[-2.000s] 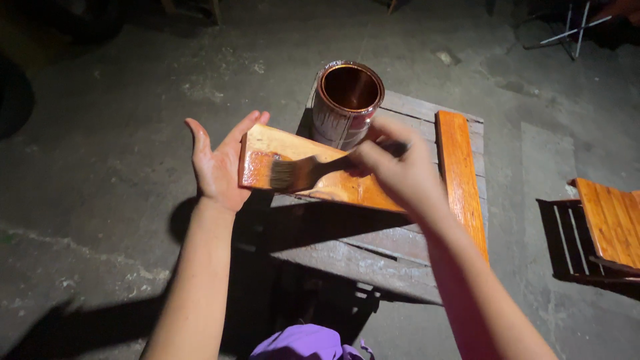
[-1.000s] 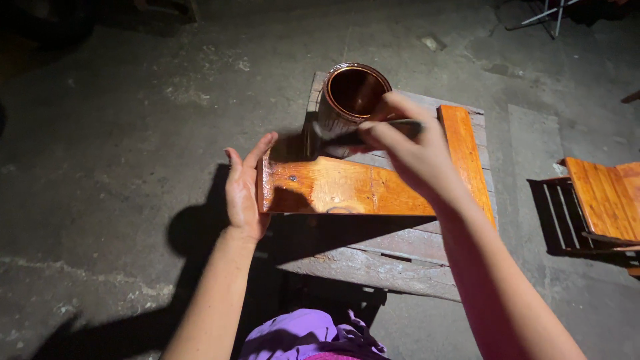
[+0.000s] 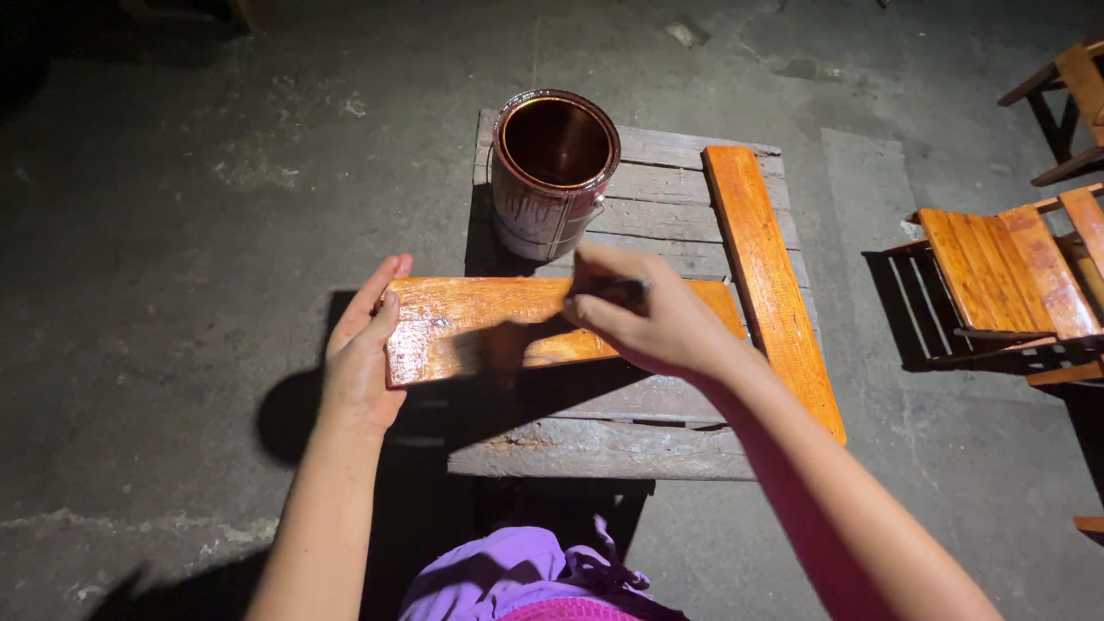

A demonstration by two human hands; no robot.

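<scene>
My left hand (image 3: 366, 354) grips the left end of a wooden board (image 3: 466, 306), which is held tilted over a low slatted table. Its face is wet and glossy orange-brown, with a paler patch near the lower edge. My right hand (image 3: 647, 310) is closed around the handle of a paintbrush (image 3: 496, 349), whose blurred bristles are at the board's lower middle. Just beyond the board stands an open metal can (image 3: 552, 216) with dark brown liquid inside and drips down its wall. A second coated board (image 3: 768, 276) lies along the right side of the table.
The weathered grey slatted table (image 3: 604, 448) stands on a stained concrete floor (image 3: 172, 302). At the right are a slatted wooden chair (image 3: 992, 276) and part of another wooden piece (image 3: 1082, 86). Purple clothing (image 3: 492, 569) shows at the bottom edge.
The brush has gone from the board's left end, past the can side, to its lower middle. More of the board's left part is now dark and glossy; it was pale two seconds ago.
</scene>
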